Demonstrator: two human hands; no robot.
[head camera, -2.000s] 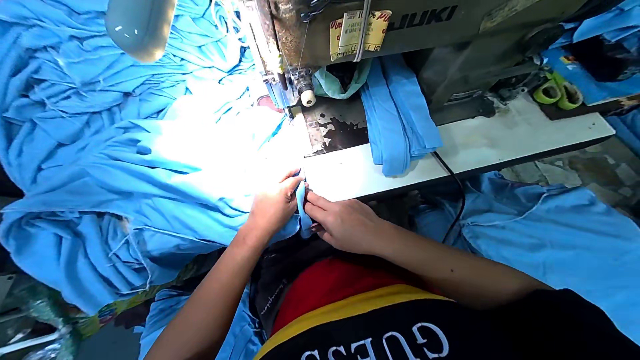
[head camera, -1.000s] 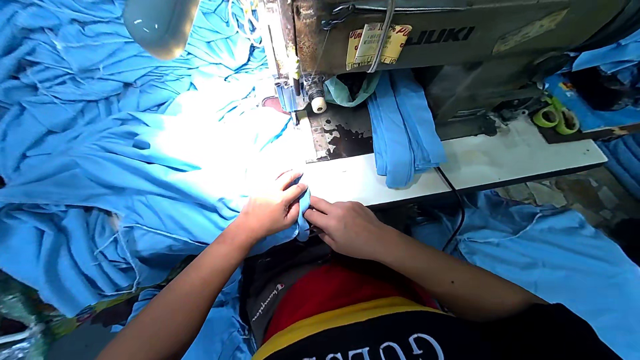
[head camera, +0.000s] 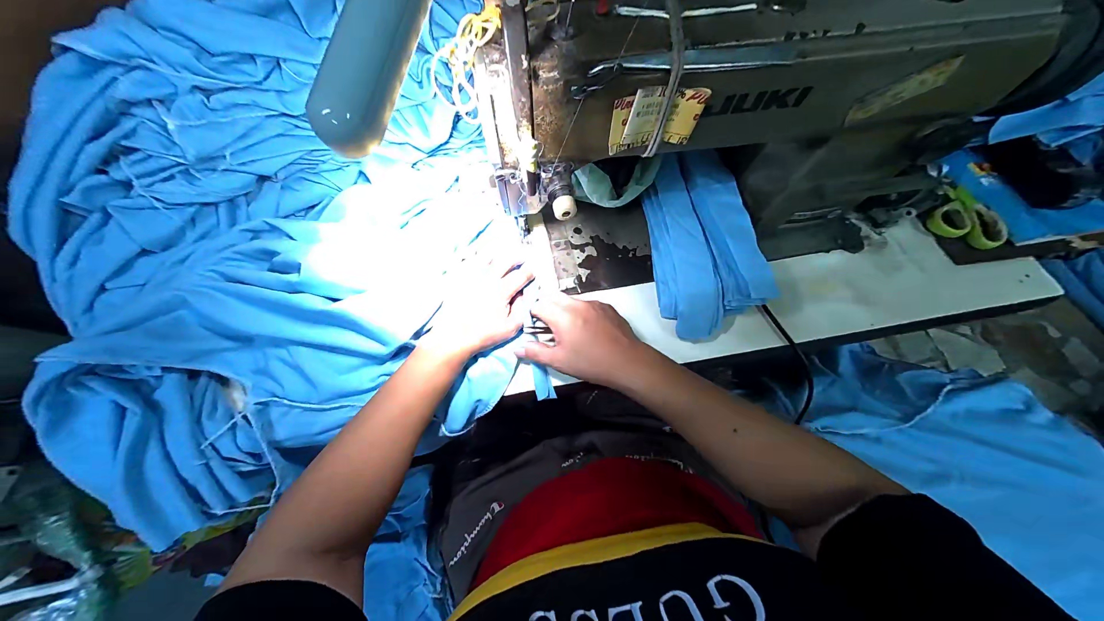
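A Juki sewing machine (head camera: 776, 112) stands at the upper right, its presser foot (head camera: 523, 222) over bright blue fabric (head camera: 285, 328). My left hand (head camera: 483, 306) lies on that fabric just below the foot, fingers spread and partly lost in the lamp's glare. Close beside it, my right hand (head camera: 582, 336) pinches the fabric's edge and a narrow blue strip (head camera: 542, 379) between thumb and fingers. Something thin and dark shows between those fingers, too small to name. Folded blue fabric strips (head camera: 707, 250) hang over the machine bed, right of the needle area.
A lamp (head camera: 362, 78) hangs at the upper left, near the machine head. Green-handled scissors (head camera: 966, 222) lie at the right end of the white table (head camera: 906, 285). More blue fabric (head camera: 975, 448) is at lower right, beside a black cable (head camera: 798, 354).
Both hands have moved from the table's front edge up towards the presser foot, taking the fabric edge along. My left hand has gone from gripping the edge to lying flatter on the fabric.
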